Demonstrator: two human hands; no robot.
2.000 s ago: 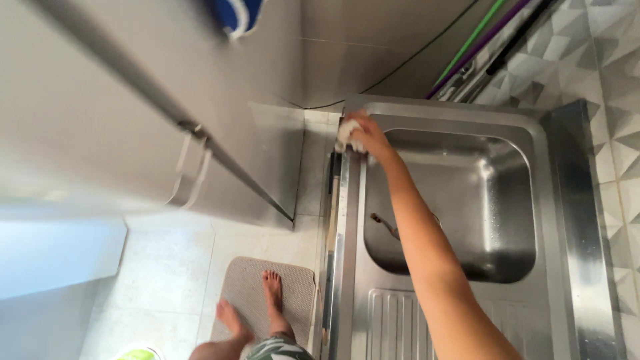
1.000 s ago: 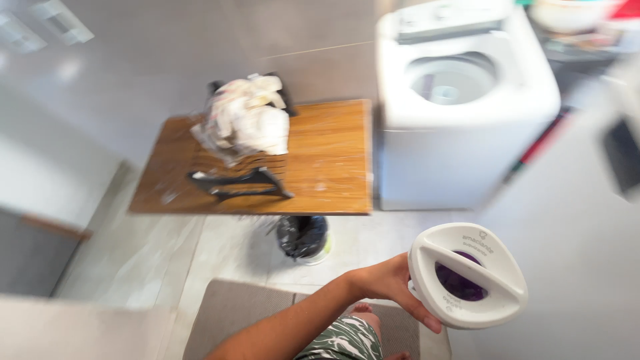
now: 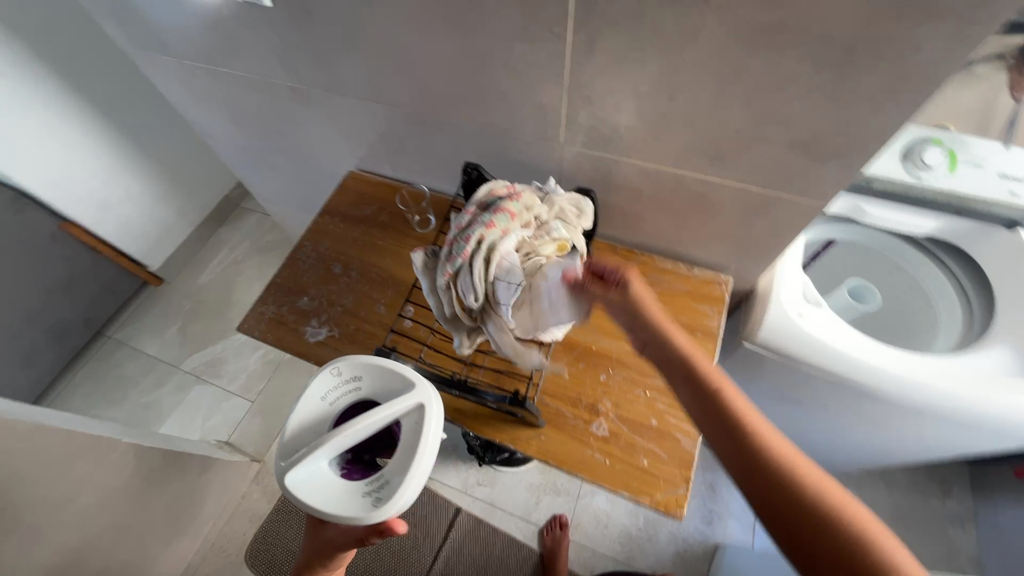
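Observation:
My left hand (image 3: 340, 538) grips a white plastic softener dispenser (image 3: 360, 440) from below; dark purple shows inside its opening. A pile of whitish cloths (image 3: 512, 248), one with a pink pattern, lies on a black wire rack (image 3: 428, 328) on a wooden table (image 3: 640, 384). At the pile's right side, my right hand (image 3: 612, 288) has its fingers at a pale cloth (image 3: 552, 300). Blur hides whether the fingers are closed on it.
A clear glass (image 3: 416, 208) lies beside the rack. At the right stands a top-loading washing machine (image 3: 896, 280) with its drum exposed. Below the table are a bin with a black bag (image 3: 492, 450) and a mat (image 3: 432, 532). A tiled wall (image 3: 680, 96) rises behind.
The view has swung from the sink to the table. The dispenser, at the right one second ago, is now at the lower left in my left hand. My right hand has come to the cloth pile.

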